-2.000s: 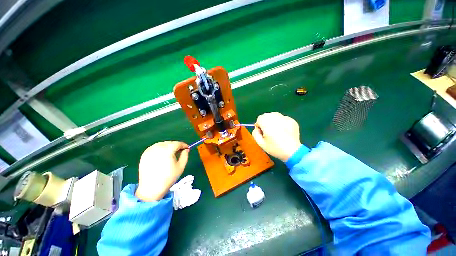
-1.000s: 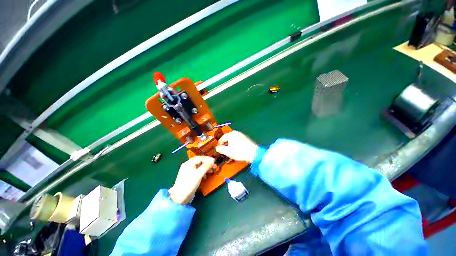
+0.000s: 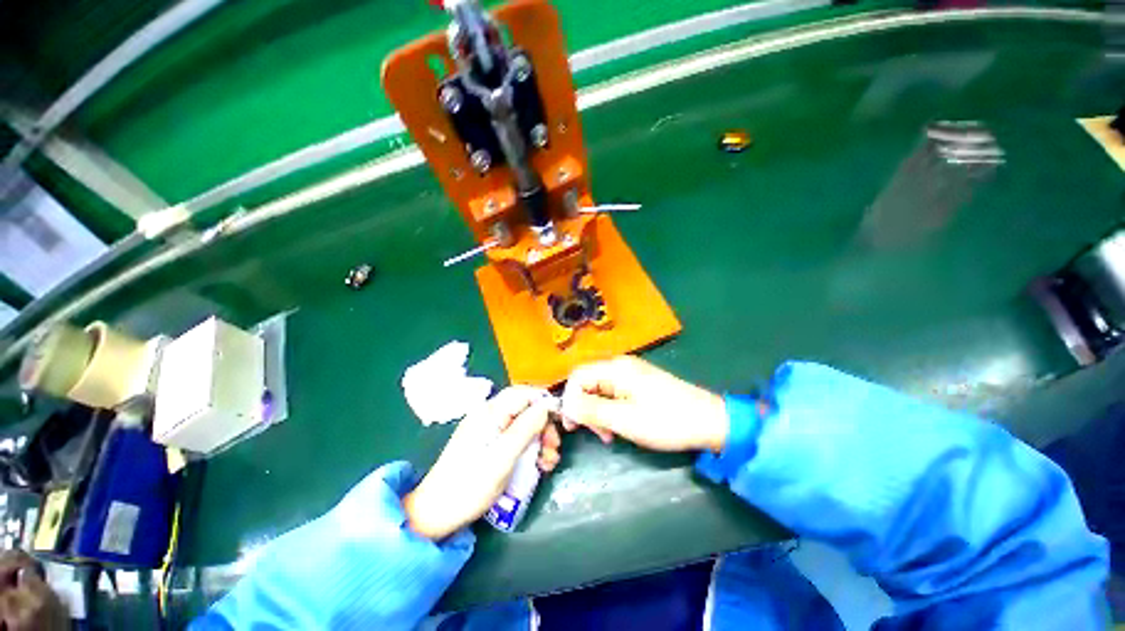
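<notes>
The orange press fixture [image 3: 494, 136] stands upright in front of me, with two thin side rods sticking out. Its dark part seat [image 3: 576, 308] on the orange base shows no hand over it. My left hand [image 3: 487, 454] holds the white glue bottle [image 3: 513, 493] with its lower end pointing down toward me. My right hand [image 3: 642, 404] pinches something tiny at the bottle's upper end, perhaps its cap; the fingers mostly hide it. Both hands meet just in front of the base's near edge.
A crumpled white paper [image 3: 444, 385] lies left of the press. A small round part [image 3: 359, 276] lies further left, another [image 3: 735, 142] at the back right. A grey perforated block [image 3: 925, 185] is on the right. A white box [image 3: 210, 385] and tape rolls [image 3: 89, 365] stand left.
Both hands have moved from the press base toward me. The glue bottle, lying on the bench before, is now in my left hand. The view has shifted closer to the press.
</notes>
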